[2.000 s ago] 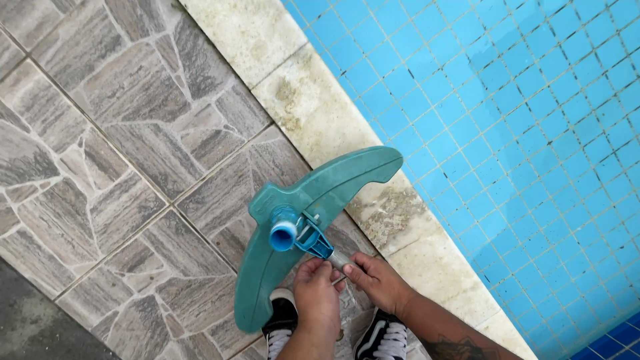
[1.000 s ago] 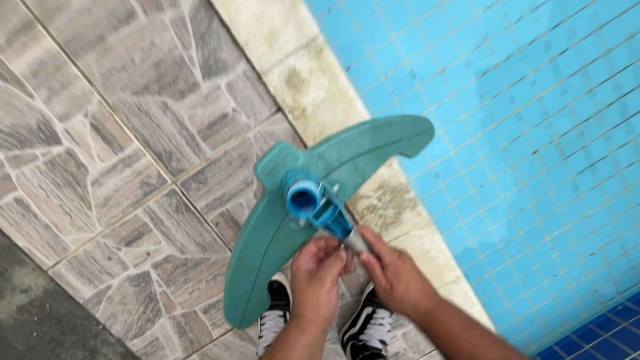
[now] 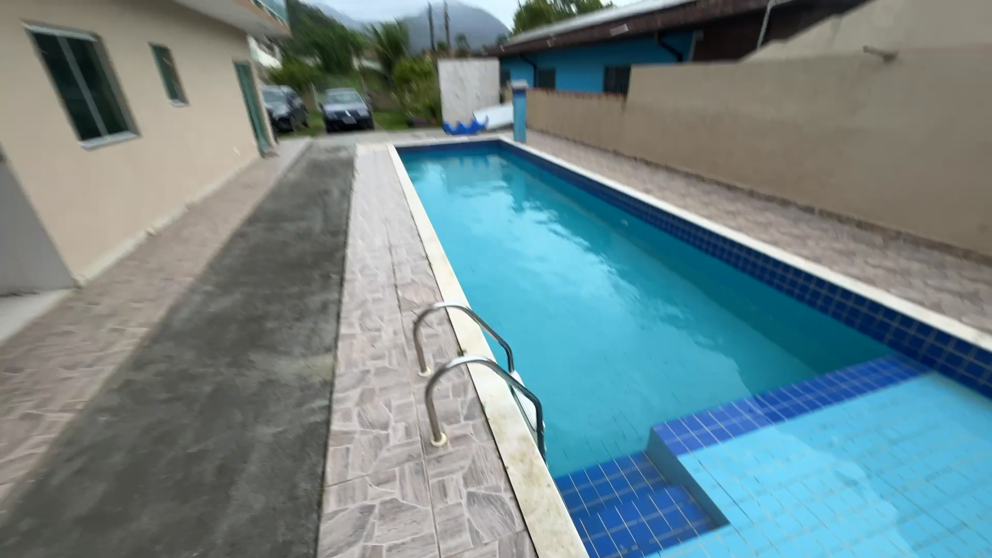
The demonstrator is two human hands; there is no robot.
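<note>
Neither my left hand nor my right hand shows in the head view now, and the green pool vacuum head with its blue fittings is out of sight too. What they hold at this moment cannot be seen. Ahead lies a long swimming pool (image 3: 573, 287) of blue water, edged by a pale stone coping (image 3: 496, 403). A metal pool ladder (image 3: 484, 360) with two curved handrails stands at its left edge. Blue-tiled steps (image 3: 639, 504) lead down at the near end, beside a shallow ledge (image 3: 876, 465).
Left of the pool run a stone-patterned tile walkway (image 3: 380, 434), a grey concrete strip (image 3: 225, 372) and a beige house wall (image 3: 194, 147). A boundary wall (image 3: 775, 132) stands at the right. Parked cars (image 3: 346, 108) and a blue plastic object (image 3: 465, 127) are at the far end.
The view has swung up from the floor to the length of the pool. My hands and the green vacuum head, seen together in the earlier frames, have left the view.
</note>
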